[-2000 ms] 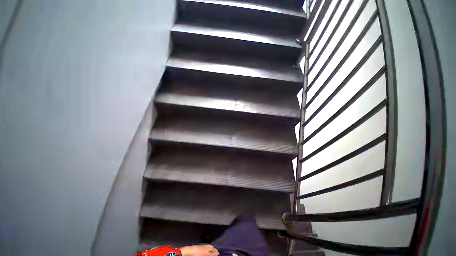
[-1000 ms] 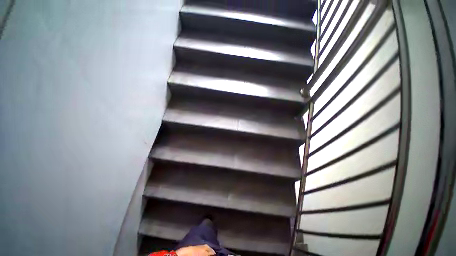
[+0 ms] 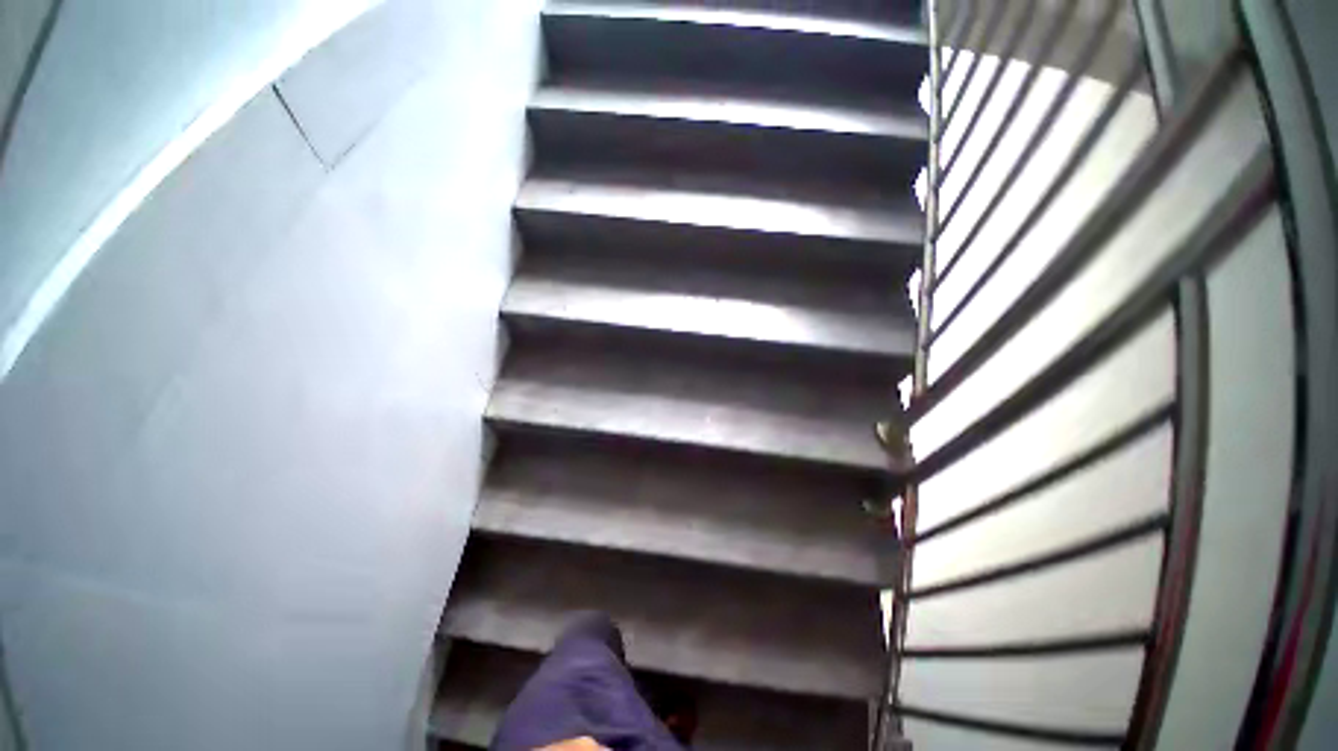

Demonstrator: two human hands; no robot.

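Note:
Grey stair steps [image 3: 690, 426] run up the middle of the head view. A dark blue trouser leg [image 3: 587, 697] is bent over the lowest visible steps at the bottom. A small strip of my left hand [image 3: 572, 744] shows at the bottom edge in front of the leg, cut off by the frame. Its fingers and anything in it are hidden. My right hand is out of the picture.
A metal stair railing [image 3: 1189, 514] with parallel bars stands along the right side of the steps. A pale blue-grey wall [image 3: 294, 411] borders the steps on the left, with a bright curved band at the upper left.
The steps and railing have shifted in the view as I move along the stairs. The red sleeve has left the picture, and less of my left hand shows. The raised leg is further left.

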